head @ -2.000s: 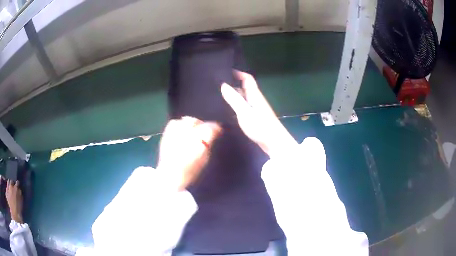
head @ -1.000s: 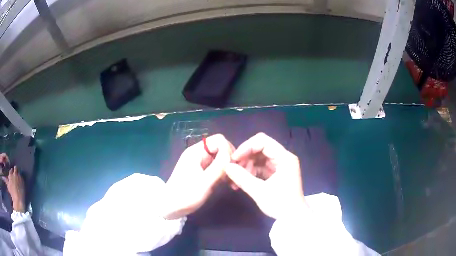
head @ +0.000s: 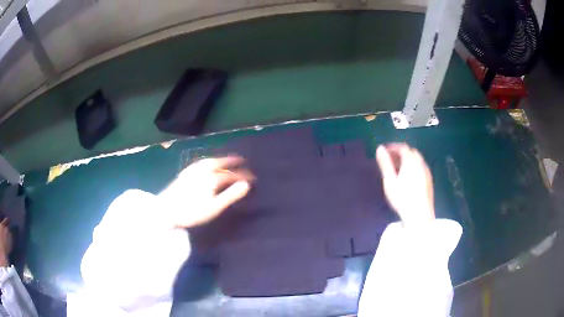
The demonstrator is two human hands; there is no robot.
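Observation:
A flat dark purplish box blank (head: pixel 303 198) lies on the worn teal-green worktop in front of me, with slits and notched flaps along its right side. My left hand (head: pixel 207 189) is over the blank's left side, blurred, with fingers bent; whether it touches the card I cannot tell. My right hand (head: pixel 405 176) is at the blank's right edge, thumb and fingers a little apart. Whether the fingertips touch the edge is unclear. I cannot tell how many blanks lie under the top one.
A black folded tray (head: pixel 192 102) and a smaller-looking dark tray (head: pixel 95 119) lie on the green conveyor belt (head: pixel 297 80). A white metal post (head: pixel 428 68) stands at the worktop's back edge. A black fan (head: pixel 499 34) and red box (head: pixel 507 90) are at right. Another person's hand (head: pixel 5 238) shows at far left.
My hands have moved apart from each other over the blank, to its left and right sides. Both trays appear further left in the picture, and the view has shifted too.

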